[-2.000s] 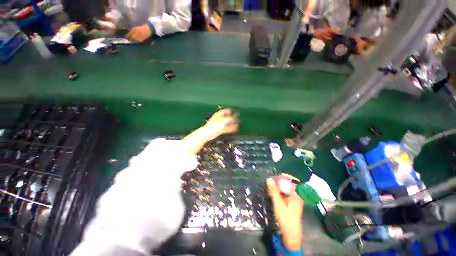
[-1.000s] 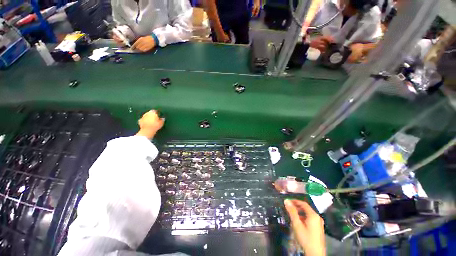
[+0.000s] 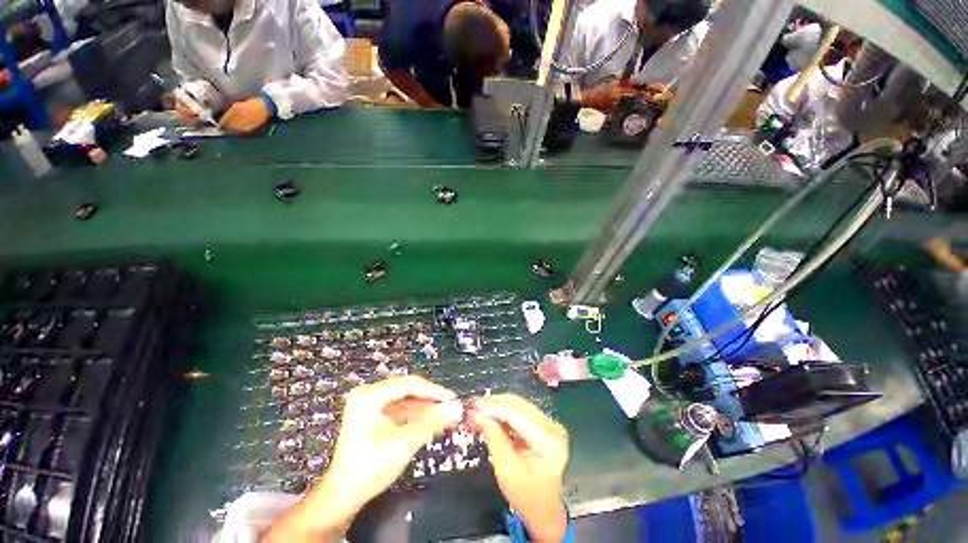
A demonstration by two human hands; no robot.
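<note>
My left hand (image 3: 387, 430) and my right hand (image 3: 520, 445) meet at the fingertips over the near part of the clear blister tray (image 3: 499, 371). Both pinch a tiny dark piece (image 3: 468, 409) between them; its shape is mostly hidden by the fingers. The tray holds rows of small metallic parts, with loose white bits at its near right side. The dispensing syringe (image 3: 565, 369) with its green cap (image 3: 607, 366) lies right of the tray, partly over white paper (image 3: 626, 392). A blue band (image 3: 518, 526) is on my right wrist.
Black trays (image 3: 106, 392) stand stacked at left. Dark units (image 3: 375, 272) sit spaced along the green belt (image 3: 318, 228). A slanting metal post (image 3: 658, 180) and a blue box (image 3: 695, 345) with hoses are at right. People work opposite.
My left hand has come back from the belt to the tray. My right hand has moved left from beside the syringe to meet it. The view has shifted, showing more at right.
</note>
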